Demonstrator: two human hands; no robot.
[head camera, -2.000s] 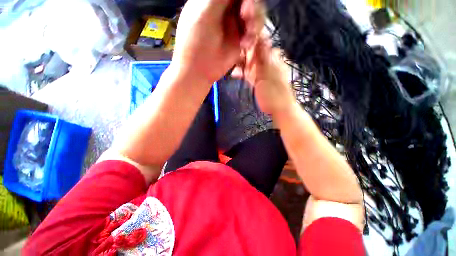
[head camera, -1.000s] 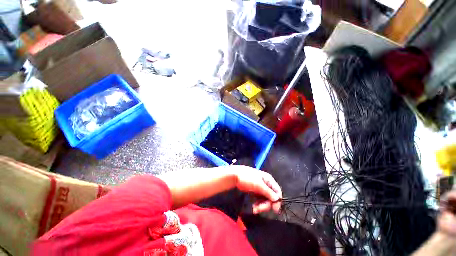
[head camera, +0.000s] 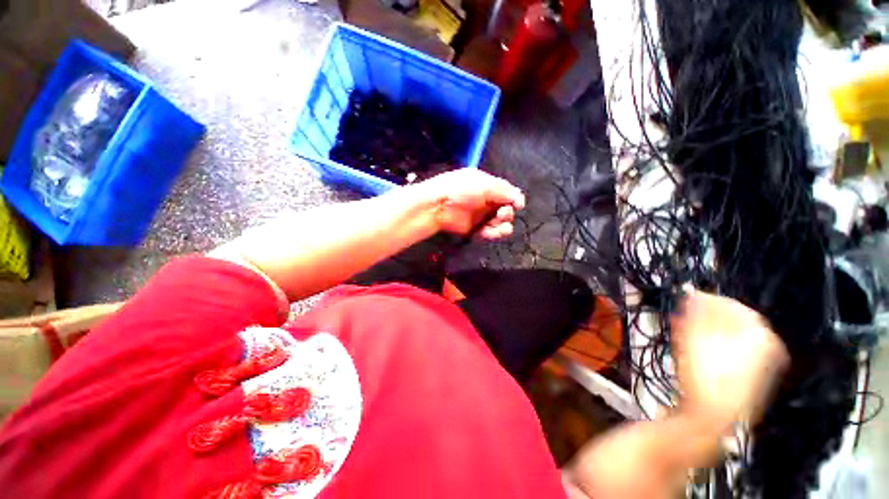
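Observation:
A thick hank of thin black cables (head camera: 746, 195) lies along the white table (head camera: 612, 68), with loose strands hanging over its near edge. My left hand (head camera: 483, 205) is curled in front of the blue crate, fingertips together; something small and dark shows at its palm, too unclear to name. My right hand (head camera: 726, 346) is blurred over the table edge beside the cable hank. Its fingers are hard to make out, and I cannot tell whether it holds a strand. The open blue crate (head camera: 327, 97) holds small black pieces (head camera: 395, 136).
A second blue crate (head camera: 146, 185) with clear plastic bags (head camera: 78, 146) stands at the left. A red object (head camera: 536, 49) is on the floor behind the first crate. A yellow item (head camera: 868, 97) and a small dark rectangle (head camera: 854, 159) are at the table's far side. Cardboard (head camera: 24, 356) is at left.
The view has tilted down and shifted. My right hand has moved from the far right edge to the table's near edge. My left hand stays curled near the crate.

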